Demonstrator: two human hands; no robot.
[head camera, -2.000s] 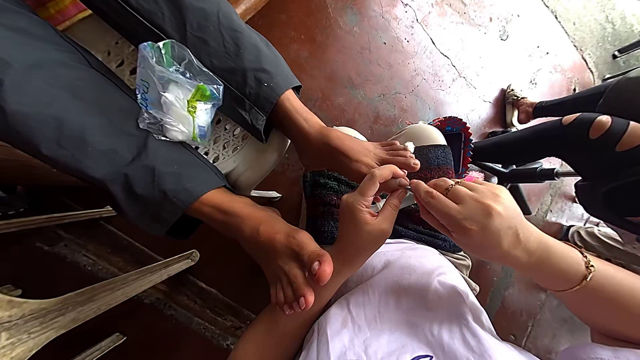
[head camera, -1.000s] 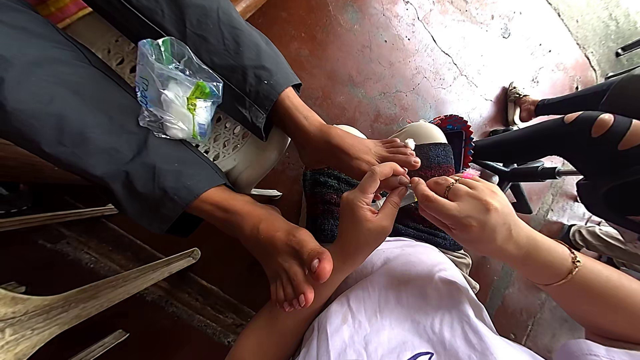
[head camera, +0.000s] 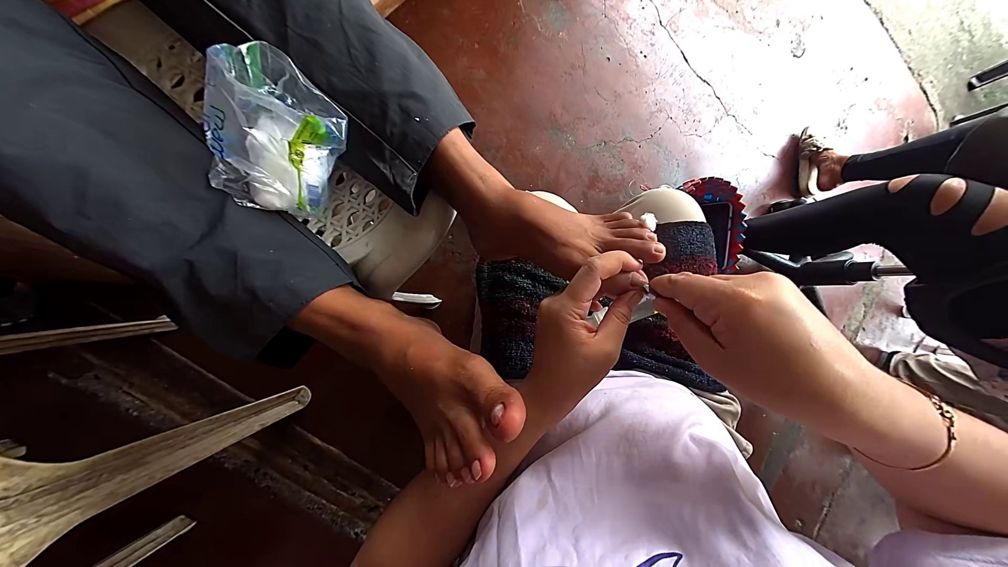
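Note:
A person's bare foot (head camera: 551, 228) rests on a dark knitted cloth (head camera: 512, 323) over my lap, with a white cotton tuft (head camera: 648, 221) between its toes. My left hand (head camera: 587, 323) grips the big toe between thumb and fingers. Close against that toe's nail, my right hand (head camera: 732, 331) pinches a small tool, mostly hidden by the fingertips; its kind cannot be told. Something white shows under my left fingers. The person's other foot (head camera: 441, 394) lies across my left forearm.
A clear plastic bag (head camera: 272, 134) with cotton lies on the person's trousers (head camera: 150, 213). Plastic chair parts (head camera: 157, 457) stand at lower left. Another person's legs (head camera: 874, 205) and a red-edged round item (head camera: 736, 213) are at the right.

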